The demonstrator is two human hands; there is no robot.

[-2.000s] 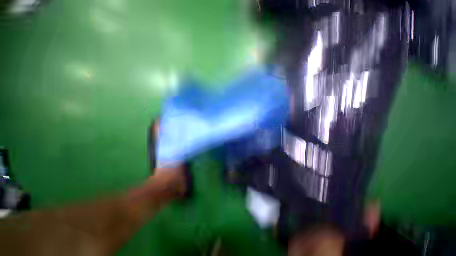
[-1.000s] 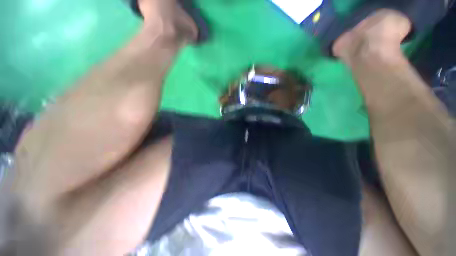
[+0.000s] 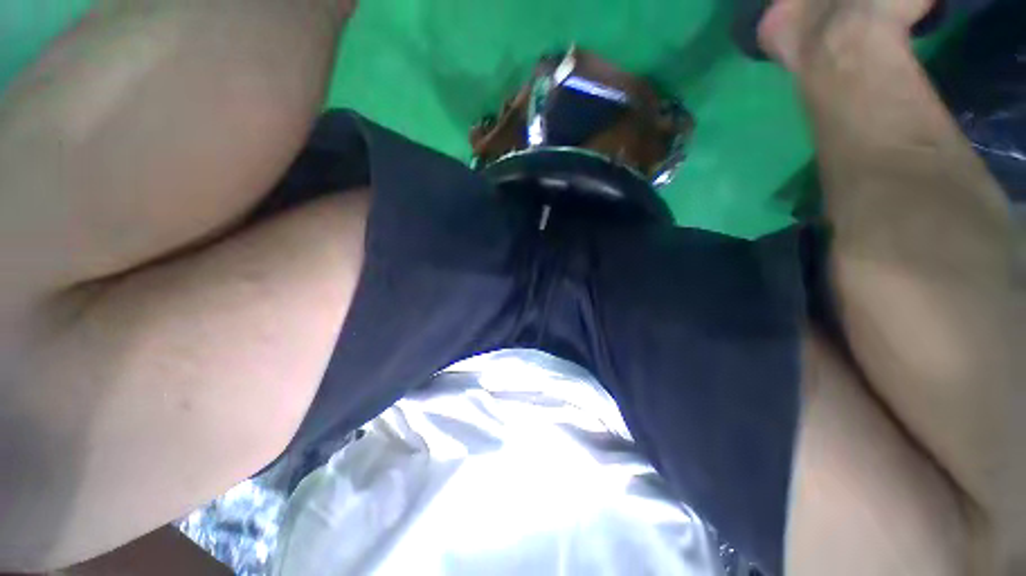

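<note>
Neither of my hands is in view. Nearest in front of me are my spread bare legs, dark shorts (image 3: 439, 259) and a shiny white-grey top (image 3: 450, 495) at the bottom. Between the thighs, on the green floor side, is a dark round-edged object (image 3: 579, 180) with bright metal-like parts and brown beneath; I cannot tell what it is. Crinkled glossy film (image 3: 236, 523) shows at the lower left, beside my thigh.
Green floor (image 3: 428, 56) shows between the legs. One foot (image 3: 833, 23) in a dark slide is cut off at the top right. A dark, shiny, film-like bundle (image 3: 990, 79) lies beyond the leg at the right edge. A brown patch (image 3: 146, 557) shows bottom left.
The hand and blue plastic seen two seconds ago are gone. Since one second ago the view has tilted closer to my lap, and the left foot and white card have left the picture.
</note>
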